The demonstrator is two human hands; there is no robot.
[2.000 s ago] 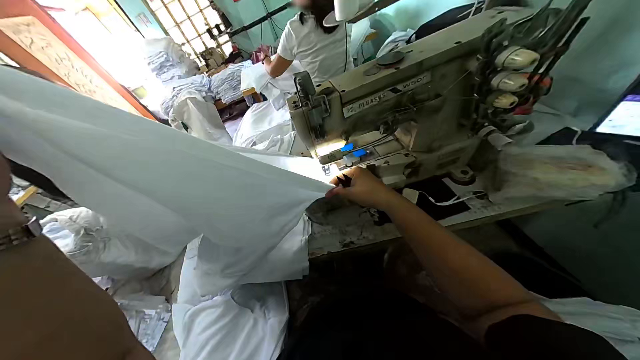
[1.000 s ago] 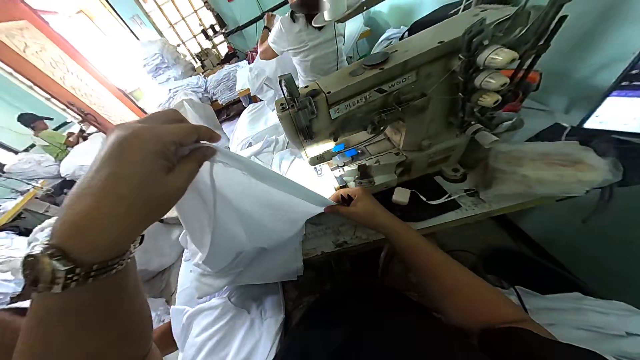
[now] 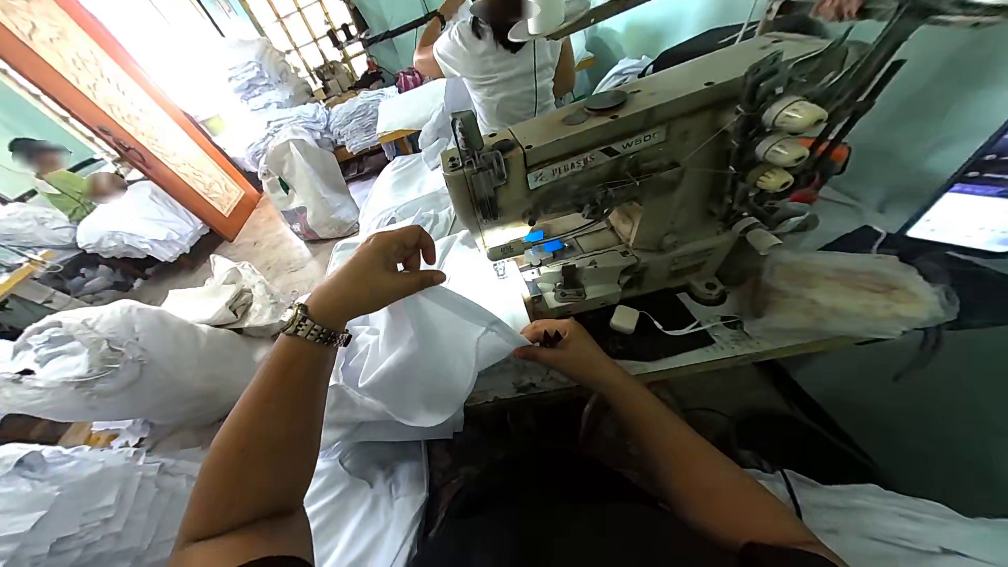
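Observation:
A Pegasus industrial sewing machine (image 3: 598, 173) stands before me, its lamp lighting the needle area. White fabric (image 3: 417, 354) drapes from the machine bed over the table's front edge. My right hand (image 3: 567, 346) pinches a corner of this fabric just in front of the bed, with a small dark tool, perhaps thread snips, among its fingers. My left hand (image 3: 386, 272), a metal watch on its wrist, is over the fabric left of the needle area. Its fingers are curled and parted, and no cloth shows between them. Under the presser foot the detail is washed out by glare.
White cloth bundles (image 3: 142, 362) and stacked pieces (image 3: 87, 504) lie at left. A person in a white shirt (image 3: 504, 71) is behind the machine, another person (image 3: 63, 185) far left. A white charger (image 3: 624, 318), a plastic bag (image 3: 854, 295) and a lit screen (image 3: 961, 213) are at right.
My left hand held the fabric raised at the left one second ago; now it is nearer the machine and the fabric hangs lower. My right hand still pinches the corner.

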